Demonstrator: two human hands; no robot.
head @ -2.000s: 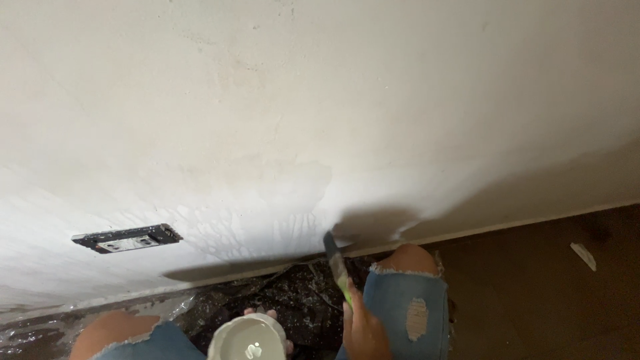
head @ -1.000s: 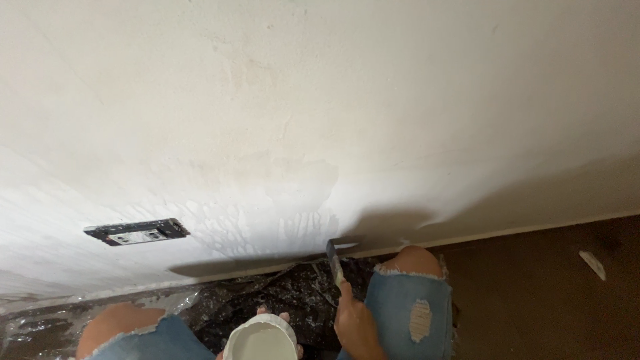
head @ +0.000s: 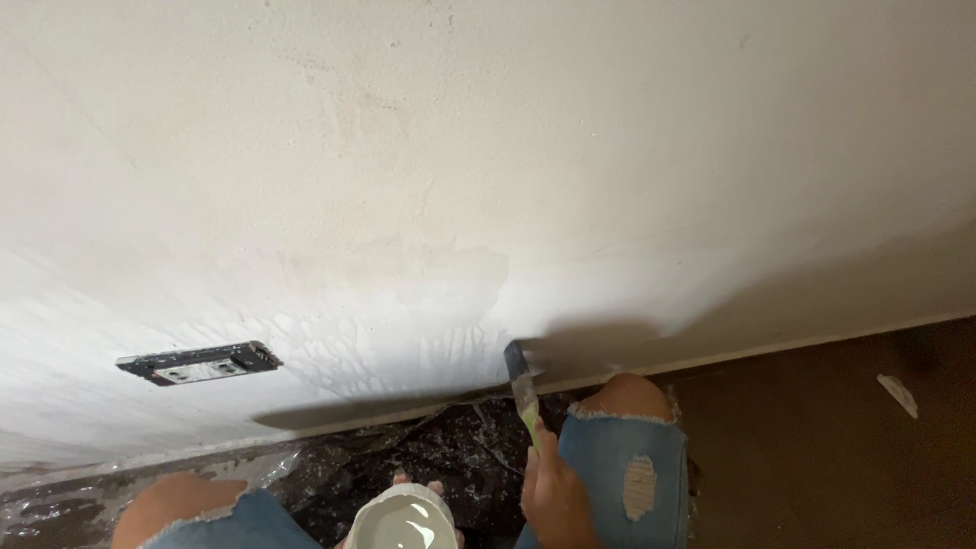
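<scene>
In my right hand (head: 557,488) is a paintbrush (head: 524,385) with a green and pale handle. Its dark bristles meet or nearly meet the lower part of the white wall (head: 427,175), right of some wet, runny streaks. My left hand (head: 435,486) holds a round white container (head: 404,518) with pale liquid in it, low in the view between my knees. Only some fingertips show around its rim. Left of the streaks, a black electrical outlet plate (head: 202,363) spattered with white is set in the wall.
Speckled dark plastic sheeting (head: 457,450) lies along the wall's base, between my knees in ripped jeans (head: 610,457). A brown floor (head: 801,442) stretches to the right, where a small pale scrap (head: 898,396) lies. Shadows fall across the lower wall.
The brush was angled near the wall's base a second ago; its bristles now point up the wall, a little higher. The left hand still holds the container.
</scene>
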